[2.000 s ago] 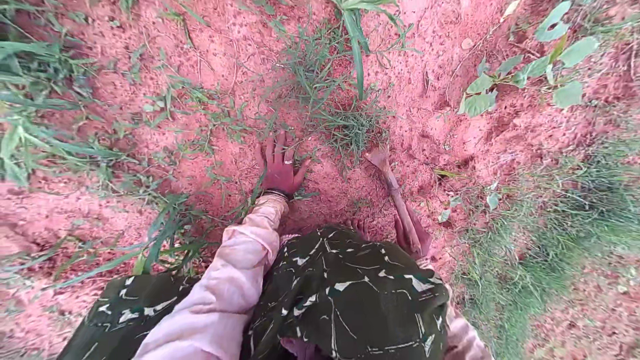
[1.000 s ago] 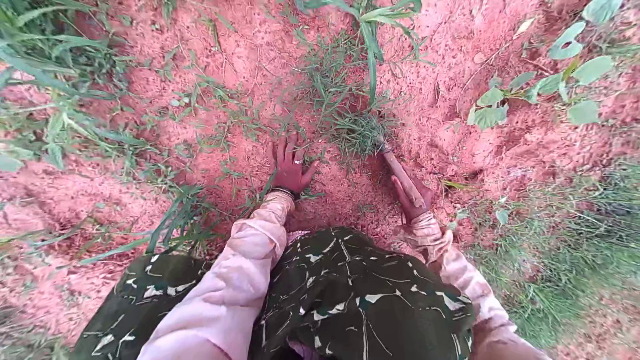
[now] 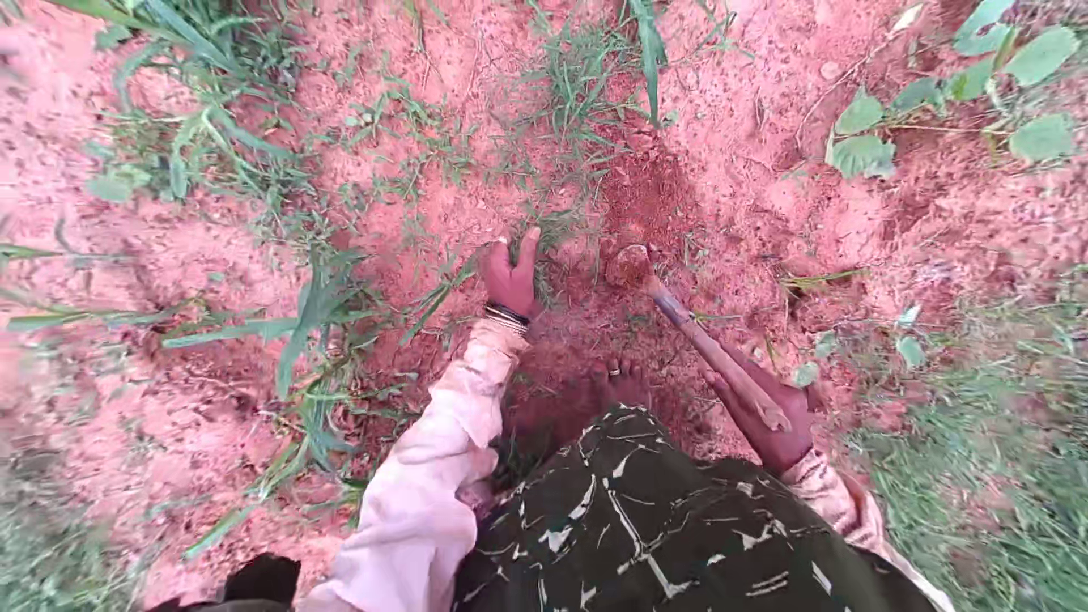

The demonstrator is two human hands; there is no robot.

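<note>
My right hand (image 3: 769, 416) is closed around the wooden handle (image 3: 722, 361) of a small hand hoe, whose soil-covered metal blade (image 3: 631, 267) rests on the reddish ground. Left of the blade, my left hand (image 3: 512, 276) reaches down at a tuft of grass (image 3: 554, 231), thumb and a finger apart. Whether it grips any blades cannot be told. Bangles circle that wrist. Darker, freshly disturbed soil (image 3: 650, 191) lies just beyond the hoe blade.
Tall leafy grass plants (image 3: 314, 314) stand at the left. A broad-leaved creeping plant (image 3: 863, 136) grows at the upper right, and dense grass (image 3: 977, 442) covers the lower right. A foot with a toe ring (image 3: 620, 382) shows by the patterned dark cloth (image 3: 663, 518).
The grass clump that stood beyond the hoe is no longer there, and dark bare soil shows. The left hand, earlier spread flat on the ground, is now curled at grass. The hoe blade has come into view.
</note>
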